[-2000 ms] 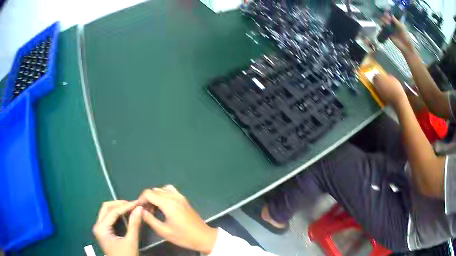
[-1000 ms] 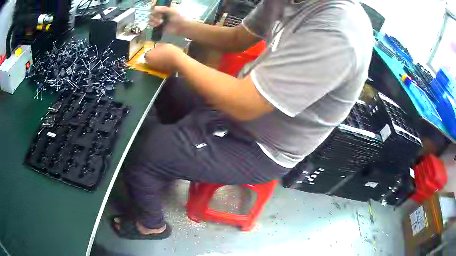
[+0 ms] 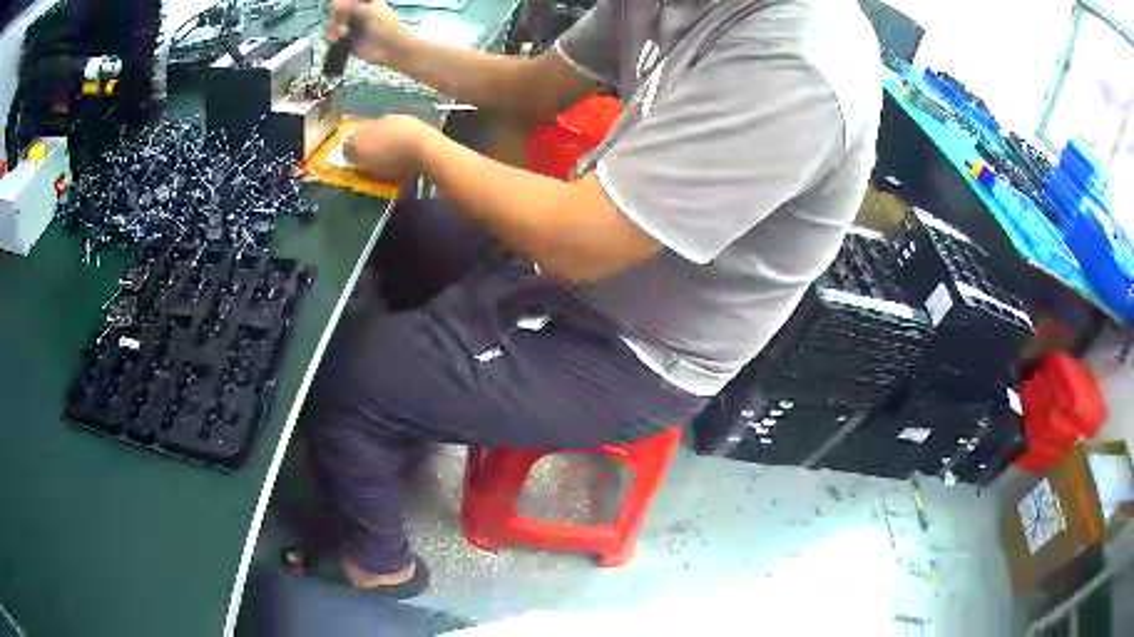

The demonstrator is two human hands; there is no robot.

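Neither of my hands shows in the head view. Nearest in front of me is the green bench (image 3: 75, 523) at the left. A black blister tray (image 3: 187, 355) with moulded pockets lies on it, with small dark parts in the pockets. A tangled pile of loose dark parts with silvery prongs (image 3: 180, 187) lies just behind the tray and overlaps its far edge. Beside the pile is a yellow-orange pad (image 3: 361, 178) in front of a neighbouring worker, whose one hand rests on it while the other holds a dark tool (image 3: 337, 52).
The seated worker (image 3: 746, 137) fills the middle, on a red stool (image 3: 553, 504). Behind stand stacked black trays (image 3: 846, 373), red trays (image 3: 1060, 411) and a carton (image 3: 1057, 529) on the floor. Blue bins (image 3: 1094, 218) are on the bench at the far right.
The view has swung right from two seconds ago; my hands and the blue bins at the left have gone out of the picture. The neighbour's hand with the tool has shifted slightly.
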